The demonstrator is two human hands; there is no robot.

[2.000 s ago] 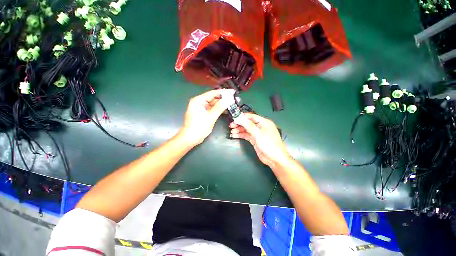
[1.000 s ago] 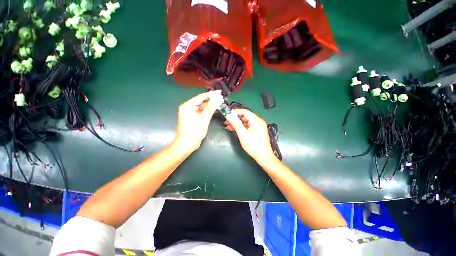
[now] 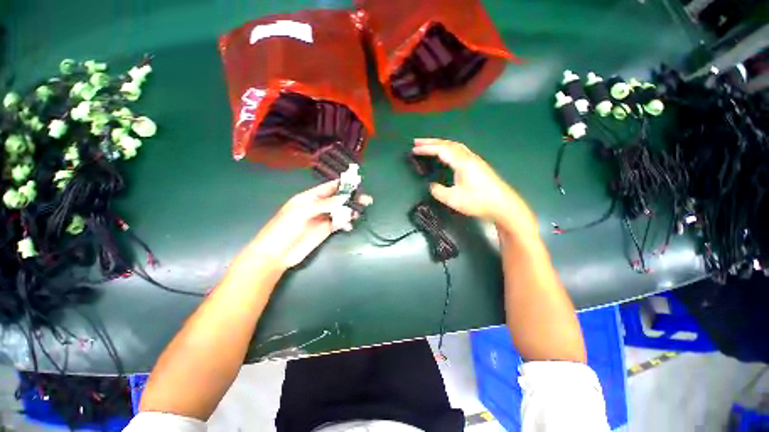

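Note:
My left hand (image 3: 305, 221) holds an open unit (image 3: 344, 196) with white end pieces and a small circuit board showing. Its thin black cable runs right to a coiled bundle (image 3: 436, 230) on the green bench. My right hand (image 3: 466, 179) is over the bench, with thumb and fingers apart around a loose black housing (image 3: 422, 164). The fingers partly hide that housing, and no firm grip shows. A red bag (image 3: 297, 61) of black housings opens just behind my left hand, with a few housings at its mouth (image 3: 334, 160).
A second red bag (image 3: 438, 55) of housings lies behind. A tangled pile of pale green end pieces (image 3: 82, 110) and black cables is at left. Several black-bodied units (image 3: 574, 108) lie at right beside more cables. Blue bins (image 3: 604, 354) show below the bench edge (image 3: 379, 344).
My right hand has let go of the unit and moved right to the loose housing. My left hand keeps the unit. The camera view has shifted.

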